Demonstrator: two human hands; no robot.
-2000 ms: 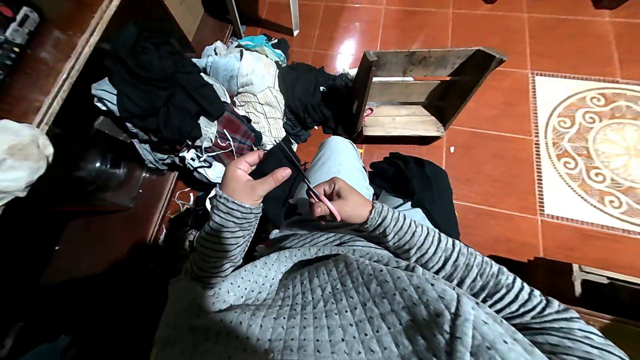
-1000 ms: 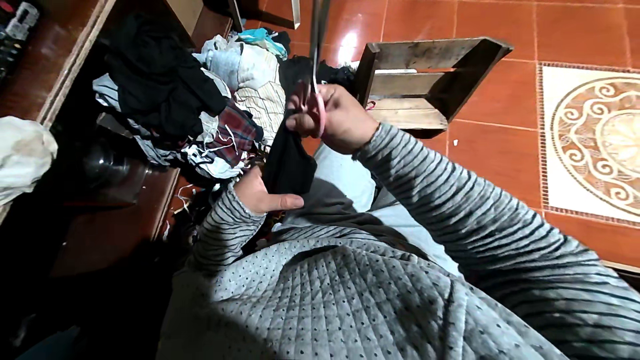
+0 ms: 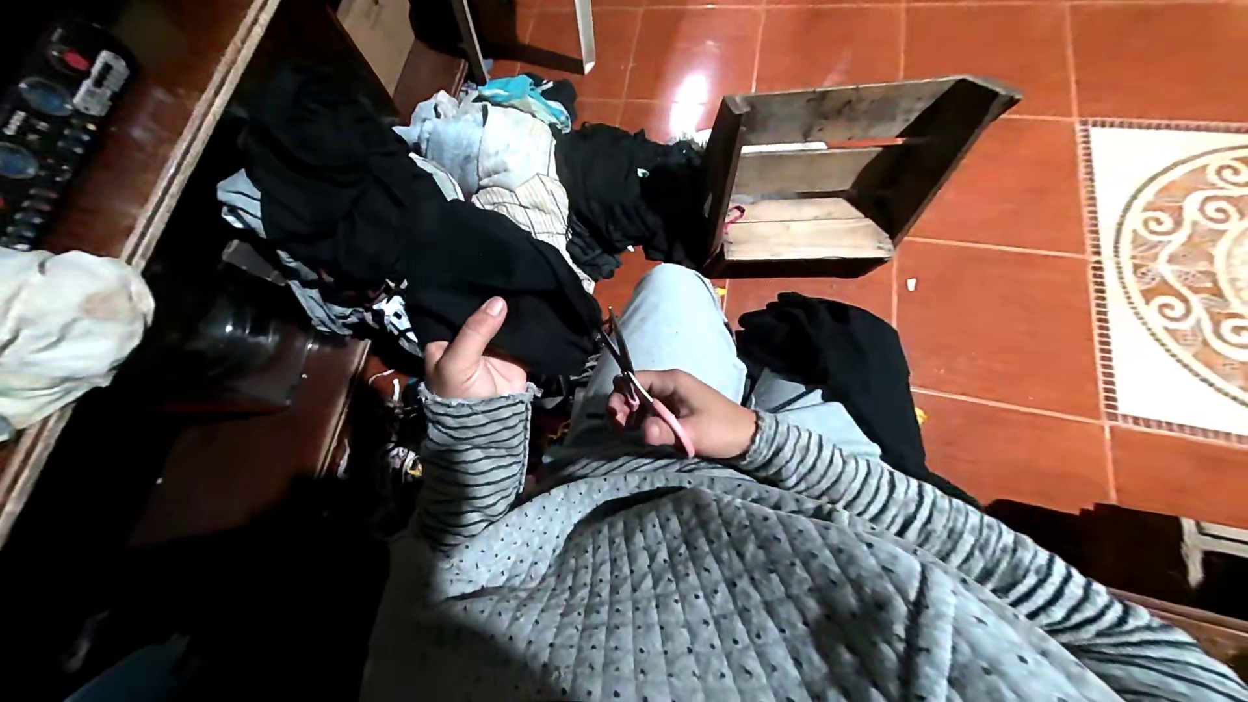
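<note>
My right hand (image 3: 687,414) holds a pair of scissors (image 3: 624,366) with pink handles, its blades pointing up and left, slightly parted. The blade tips lie at the right edge of a black cloth (image 3: 507,283). My left hand (image 3: 475,356) is at the lower edge of this cloth, palm up, thumb raised over it; the fingers are partly hidden, and a grip on the cloth cannot be made out. The black cloth reaches up and left to a heap of dark clothes (image 3: 322,185). Another black garment (image 3: 829,351) lies over my leg on the right.
A wooden crate (image 3: 809,219) lies on the tiled floor beyond my knee. Light and black clothes (image 3: 517,156) are piled left of it. At the left, a wooden table edge (image 3: 195,127) bears a device with knobs (image 3: 58,127) and a whitish cloth bundle (image 3: 68,322).
My right hand with the scissors has come down from its raised place of a second ago. My left hand has moved up, and the black cloth now spreads out toward the heap.
</note>
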